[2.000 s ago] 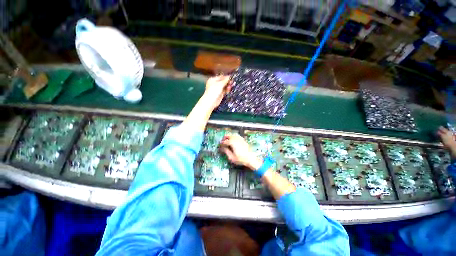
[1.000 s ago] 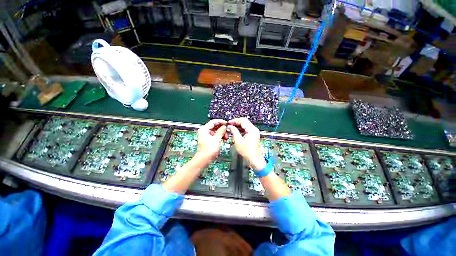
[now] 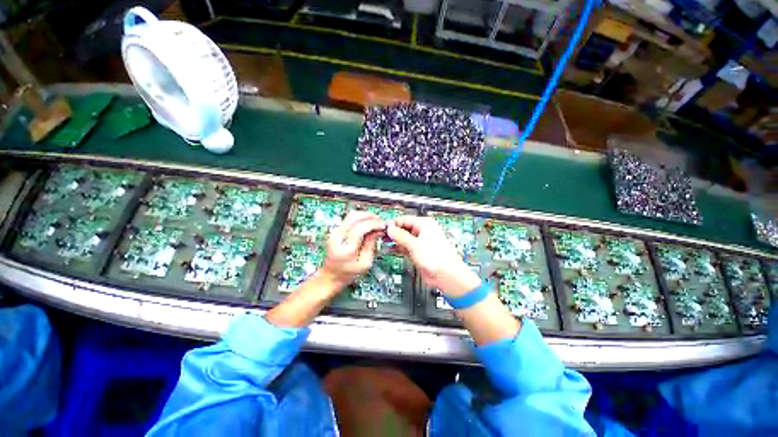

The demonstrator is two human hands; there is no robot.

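My left hand (image 3: pixel 350 247) and my right hand (image 3: pixel 429 250), with a blue wrist strap (image 3: pixel 469 295), meet fingertip to fingertip above a pallet (image 3: pixel 341 305) in the middle of the row. A tiny dark component (image 3: pixel 388 231) shows between the pinched fingertips; its outline is too small to read. The hands partly cover the pallet's green circuit boards; one board (image 3: pixel 319 215) shows left of them and another (image 3: pixel 379 286) below them. A dark, speckled component pile (image 3: pixel 420 143) lies on the green bench behind.
More board-filled pallets (image 3: pixel 189 232) stand left and right along the pale front rail (image 3: pixel 384 337). A white fan (image 3: pixel 181 81) stands at the back left, beside green panels (image 3: pixel 81 119). A second component pile (image 3: pixel 655 189) lies at the right. A blue cord (image 3: pixel 546 96) runs upward. Blue sleeves show at both lower edges.
My left hand has come from the component pile to meet my right hand. Since one second ago, both hands are lower over the boards, still together. The view has tilted downward.
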